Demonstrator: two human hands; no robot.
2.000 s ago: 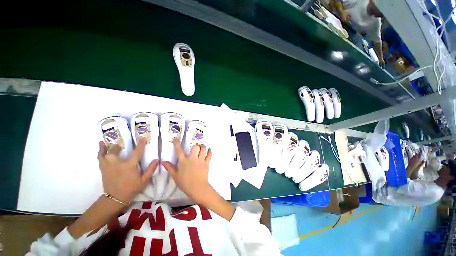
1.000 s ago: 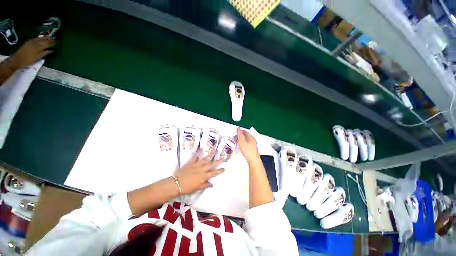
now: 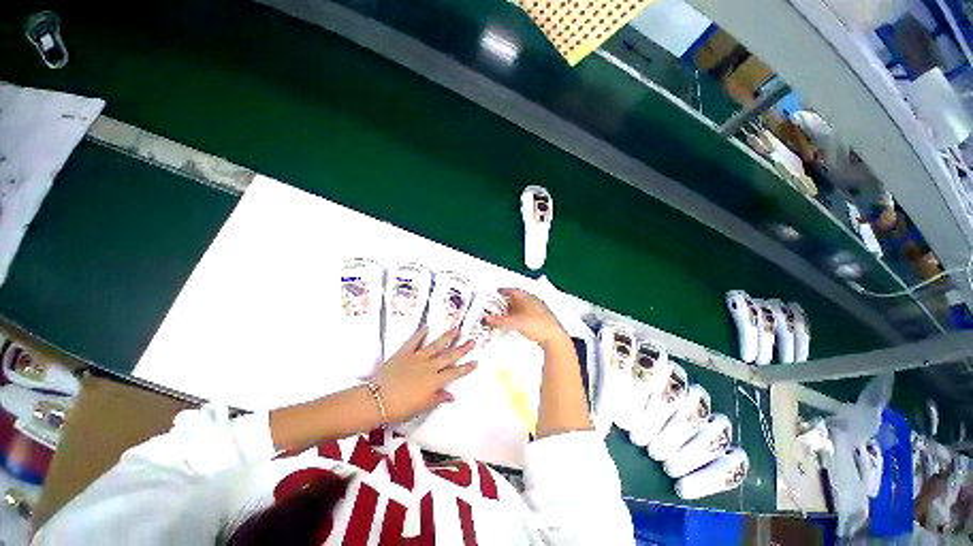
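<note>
Several white handheld devices (image 3: 361,290) lie side by side on the white work sheet (image 3: 245,309), wide heads with display windows away from me. My left hand (image 3: 418,375) lies spread over the handles of the devices on the right of the row, fingers apart; whether it presses anything is hidden. My right hand (image 3: 527,318) is at the head of the rightmost device (image 3: 488,316), fingertips touching its top right side. The lower parts of these devices are partly hidden by my left hand.
A single device (image 3: 537,227) lies on the green conveyor (image 3: 373,149), with a group farther right (image 3: 767,325). A fanned row of devices (image 3: 664,392) lies right of my right forearm. A dark phone edge shows beside that forearm. An open carton (image 3: 112,437) stands lower left. A yellow dotted sheet (image 3: 585,27) hangs above.
My right hand has moved onto the head of the rightmost device. My left hand stays over the handles. The other person's hand at the far left has gone out of view.
</note>
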